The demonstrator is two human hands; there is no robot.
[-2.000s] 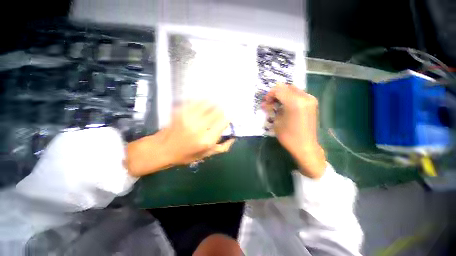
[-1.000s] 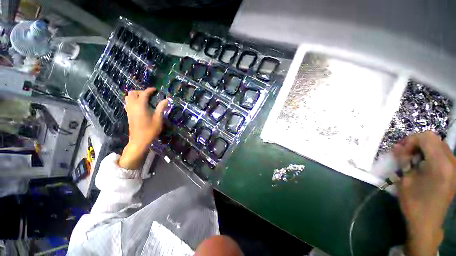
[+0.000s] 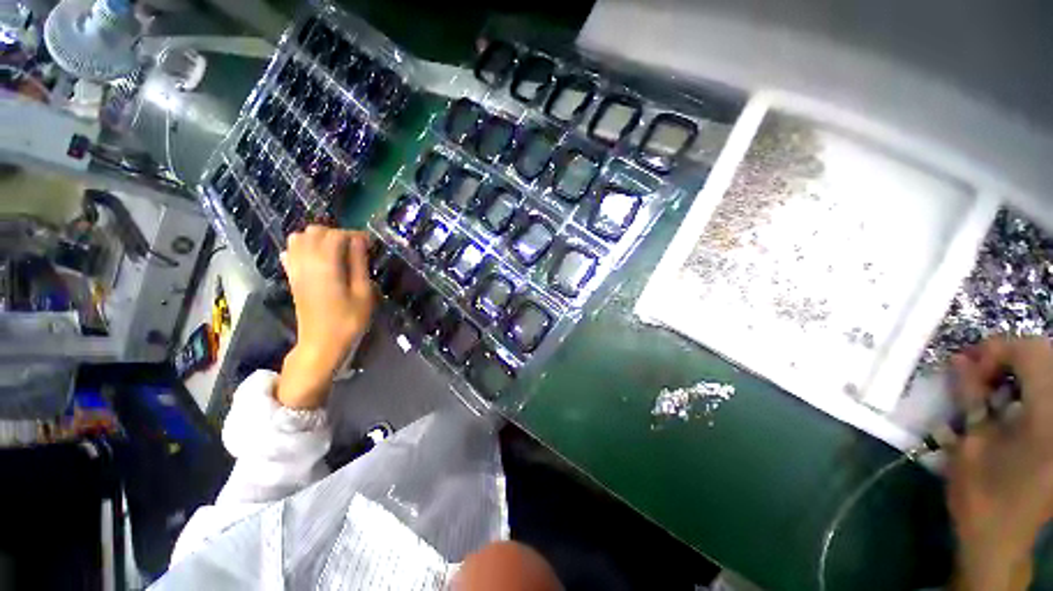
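My left hand (image 3: 329, 289) is at the left edge of the near blister tray (image 3: 537, 352), its fingers curled down beside the black rounded-square housings (image 3: 530, 239). Whether it holds a housing is hidden. My right hand (image 3: 1005, 462), blurred and partly cut off by the right edge, is shut on the suction pen (image 3: 976, 418). It is over the near end of the white tray's right section, by the heaped small black parts (image 3: 1016, 283). Fine grey-brown parts (image 3: 739, 214) lie scattered in the left section of the white tray (image 3: 681, 266).
A second blister tray (image 3: 312, 127) of black housings lies farther left. A little silvery pile (image 3: 691, 401) sits on the green mat (image 3: 647, 473). The clear hose (image 3: 841, 516) curves down from the pen. A pale sheet (image 3: 808, 58) is behind the white tray. A fan (image 3: 92, 40) stands upper left.
The view has swung left since the oldest frame. My left hand left the white tray for the blister tray. Since one second ago, its spread thumb and fingers have closed together. My right hand remains by the black parts.
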